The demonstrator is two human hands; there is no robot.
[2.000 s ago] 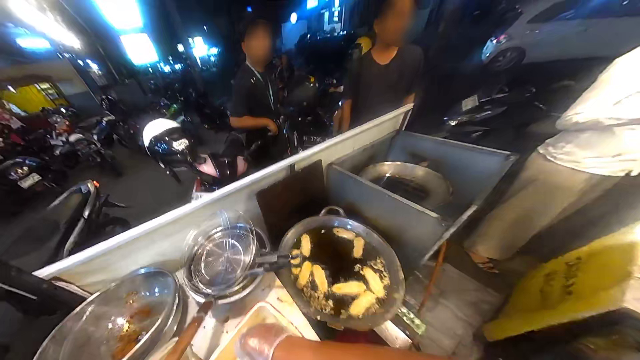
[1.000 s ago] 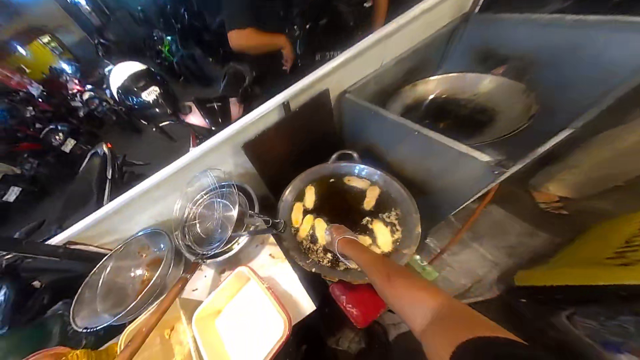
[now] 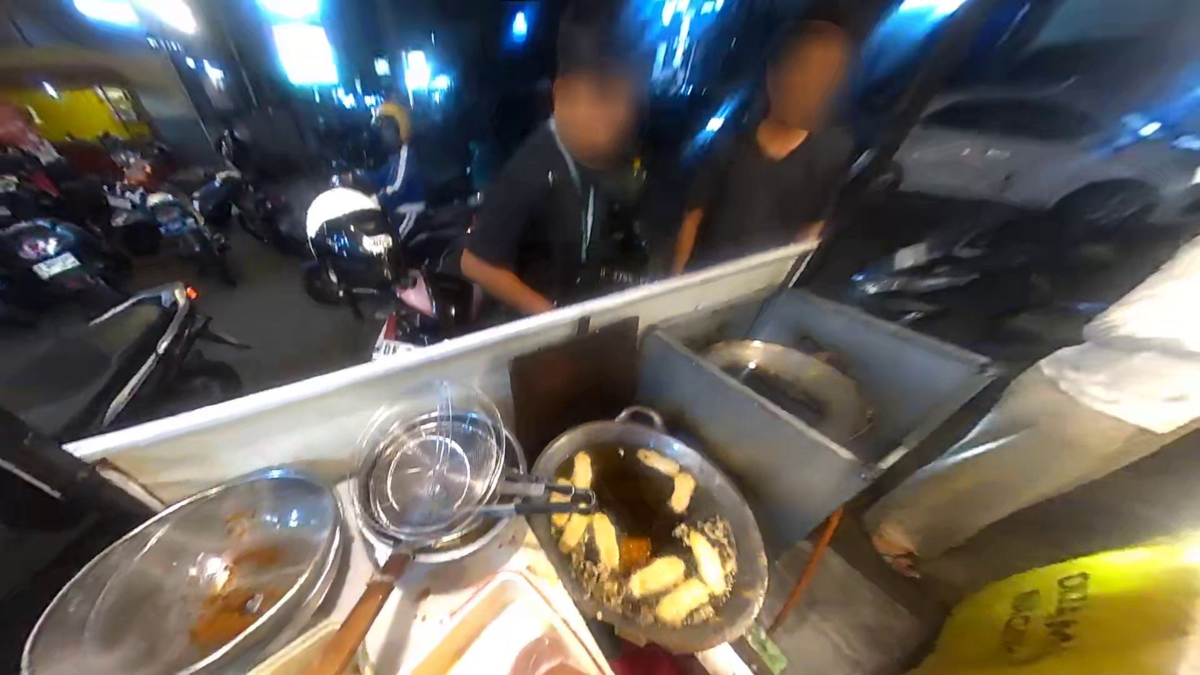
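Observation:
What seems to be the edge of my right hand shows as a blurred patch over a pale rectangular tray at the bottom edge; its fingers and any hold are hidden. My left hand is out of view. Right of the tray, a metal wok holds dark oil, several pale yellow battered pieces and a small orange piece. Round wire strainers rest over a pot on the left, their dark handles reaching over the wok's rim. A wooden handle slants beside the tray.
A large metal bowl or lid with brown residue is at lower left. A second wok sits inside a grey metal partition at right. Two people stand beyond the cart's edge; another person is at right. Motorcycles stand behind.
My right hand, over the wok one second ago, has left it toward the bottom edge. The view has tilted up. The nearer person across the cart leans closer than two seconds ago.

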